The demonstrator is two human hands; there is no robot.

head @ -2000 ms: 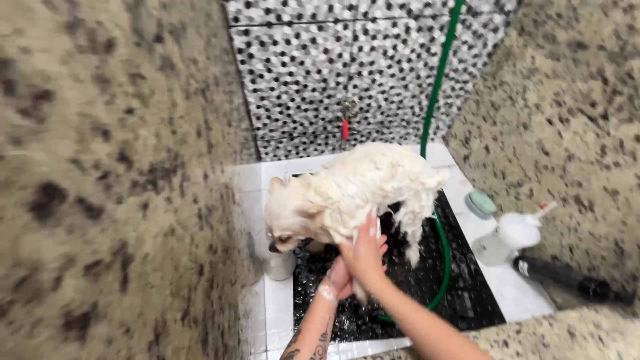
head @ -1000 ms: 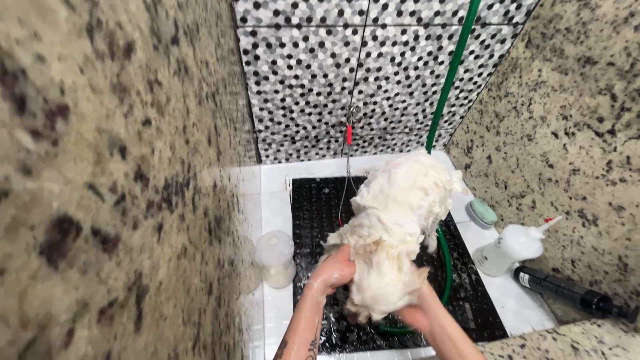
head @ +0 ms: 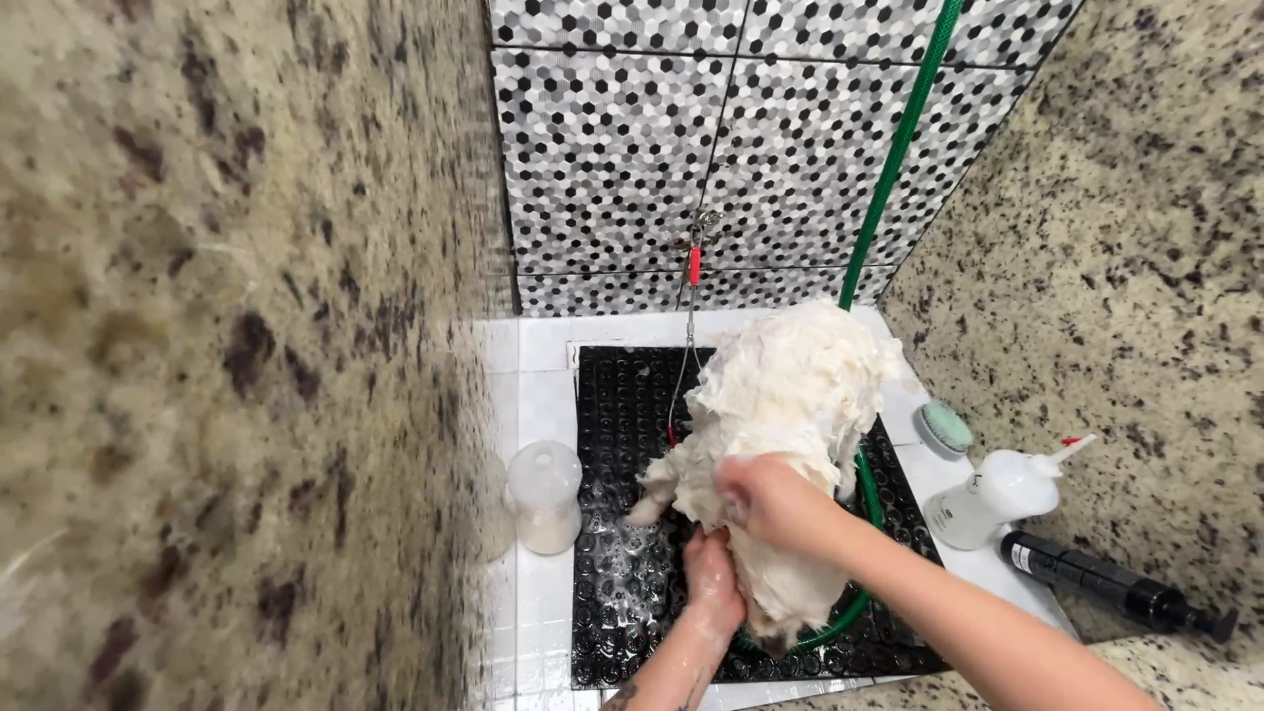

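Note:
A small white dog (head: 790, 385), its coat wet and lathered, stands on a black rubber mat (head: 632, 395) with its head low toward me. My right hand (head: 775, 499) lies on the fur at its neck and shoulder, fingers curled and partly sunk in the lather. Below and left of it, my left hand (head: 713, 578) touches the underside of the neck or chest; its fingertips are hidden under the fur. One front leg sticks out to the left. A thin tether cable (head: 690, 321) with a red sleeve hangs from a wall hook behind the dog.
A translucent bottle (head: 546, 499) stands left of the mat. To the right are a green scrub brush (head: 945, 429), a white squeeze bottle (head: 992, 499) and a black pump bottle (head: 1106, 583) lying down. A green hose (head: 894, 163) runs down the tiled wall onto the mat. Speckled stone walls flank both sides.
The dog has turned from facing left to head toward me. My right hand has moved from beside its head up to the neck; my left hand is now under the neck or chest.

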